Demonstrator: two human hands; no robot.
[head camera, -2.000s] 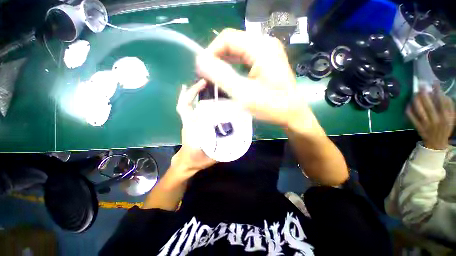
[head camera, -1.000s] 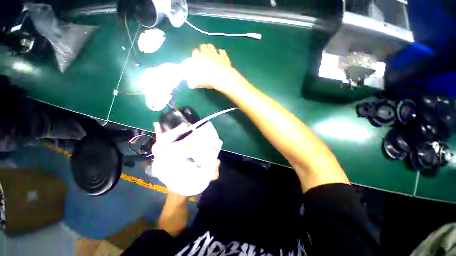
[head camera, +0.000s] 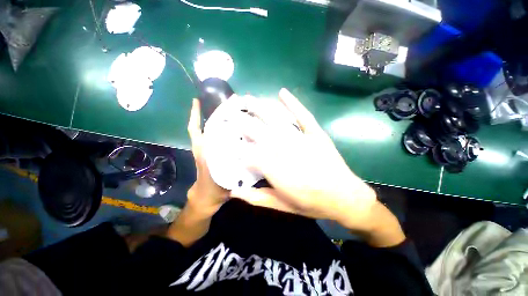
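Observation:
A white round camera housing (head camera: 223, 150) is held in front of me, its upper face washed out by glare. This face looks flat and round, with small dark marks. A black rounded piece (head camera: 215, 92) sticks out at its upper left. My left hand (head camera: 202, 179) holds the housing from the left and below. My right hand (head camera: 307, 167) is closed over its right side, fingers across the face; I cannot tell whether a separate plate is under them. Several white round plates (head camera: 134, 95) lie on the bench at the left, and another (head camera: 214, 65) lies behind the black piece.
Black ring parts (head camera: 451, 139) are piled at the right. A silver-white box (head camera: 396, 14) with a metal mechanism (head camera: 376, 49) stands at the back. A white cable (head camera: 226, 9) lies at the far edge. A black stool (head camera: 69, 188) is at lower left, and a person's pale sleeve (head camera: 486, 263) at lower right.
My right hand has come back from the white plates to the housing and now lies across its face. The view has shifted. The white cord that crossed the housing no longer shows.

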